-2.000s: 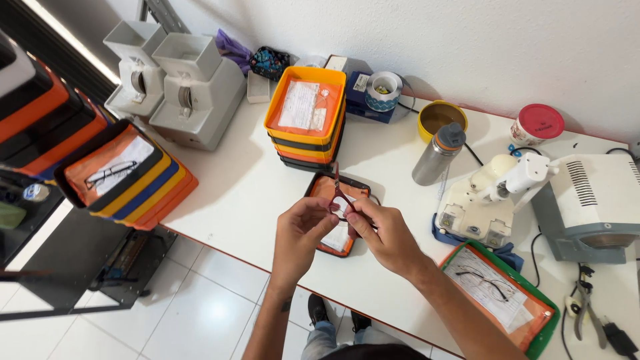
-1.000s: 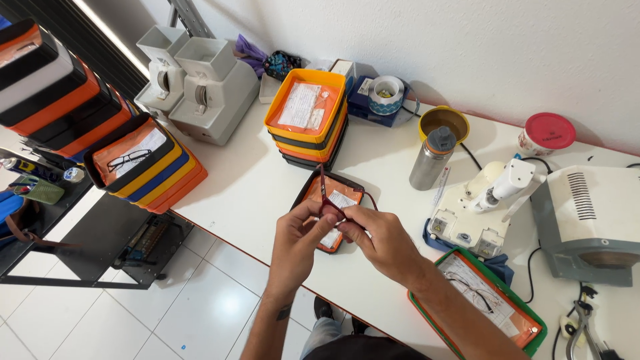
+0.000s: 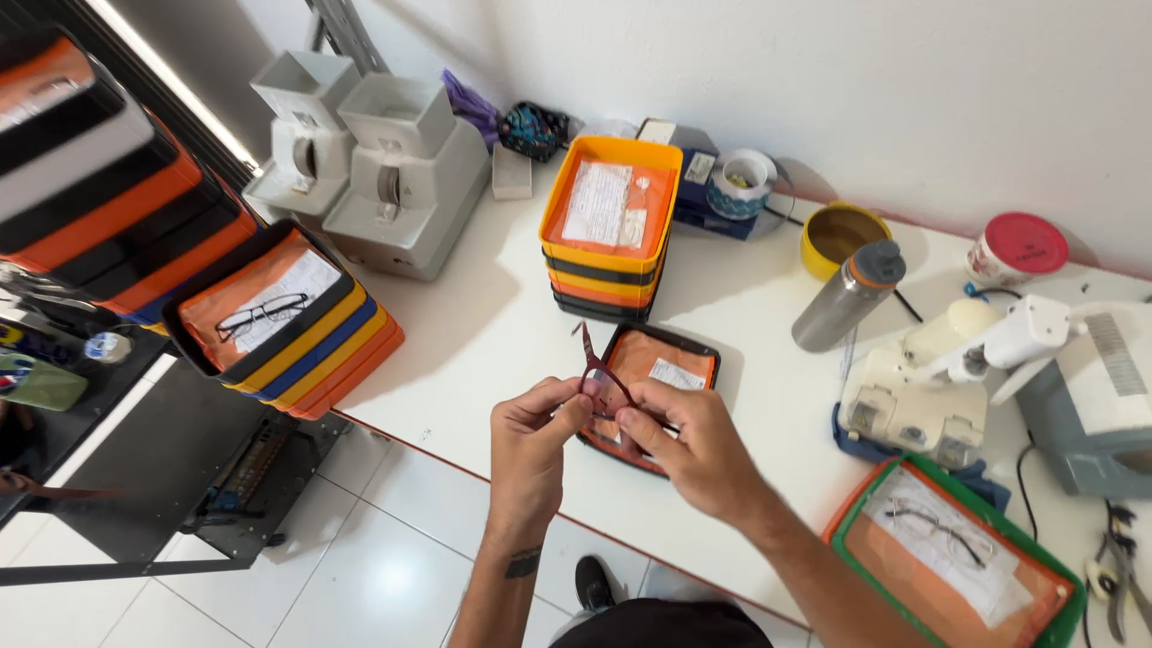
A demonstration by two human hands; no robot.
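Note:
Both my hands pinch a pair of dark red eyeglasses (image 3: 605, 371) over the front part of the workbench. My left hand (image 3: 537, 441) holds one side of the frame between thumb and fingers. My right hand (image 3: 688, 441) grips the other side, its thumb near a lens. One temple points up and away from me. Below and behind the glasses lies a black tray (image 3: 716, 360) with an orange lining and a paper slip bearing writing; my hands hide part of it.
Stacked trays (image 3: 607, 256) stand behind; another stack (image 3: 333, 351) holds black-framed eyeglasses (image 3: 261, 315). Right are a steel bottle (image 3: 841, 301), a yellow bowl (image 3: 814, 247), a white bench device (image 3: 918, 387), a green tray (image 3: 981, 495) with eyeglasses and pliers (image 3: 1119, 576). Two grey machines (image 3: 405, 198) stand back left.
The eyeglasses stay held in both hands and are turned to a different angle, the raised temple now leaning differently. The view has shifted slightly.

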